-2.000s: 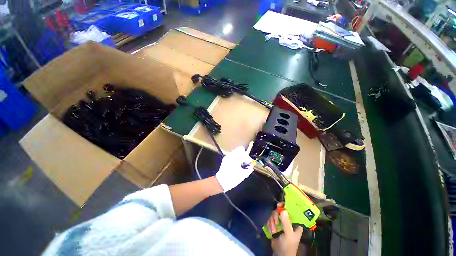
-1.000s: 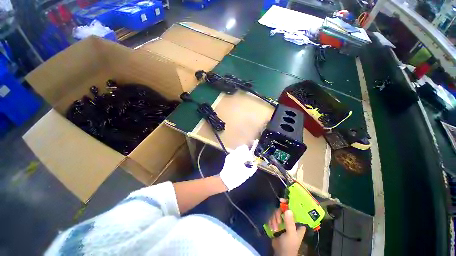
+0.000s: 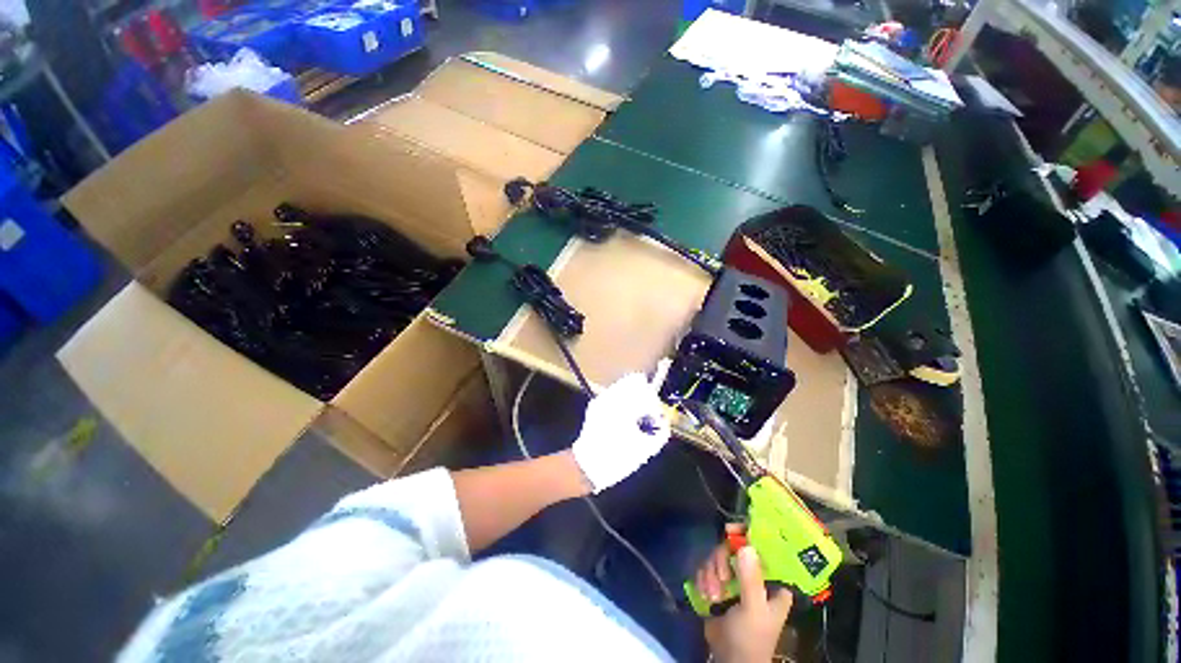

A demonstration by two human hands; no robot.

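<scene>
The black power strip housing [image 3: 749, 314] lies on the tan work board [image 3: 628, 304], its open end towards me with the green circuit board [image 3: 729, 403] inside. My left hand [image 3: 622, 433], in a white glove, holds the end of a black power cord [image 3: 571, 364] just left of the opening. My bare right hand [image 3: 743, 606] grips the lime-green soldering gun [image 3: 791, 536] below the housing. The gun's long metal tip points up-left at the wires by the opening; the exact contact point is too small to tell.
A dark red parts tray [image 3: 806, 319] with black and yellow parts stands right of the housing. A second bundled cord [image 3: 598, 211] lies at the board's back. A large carton [image 3: 143, 356] of black cords is at left. The dark green conveyor [image 3: 1056, 440] runs at right.
Over the last two seconds the view has shifted slightly. Both hands keep nearly the same place at the housing's opening, and the gun and cord are still held.
</scene>
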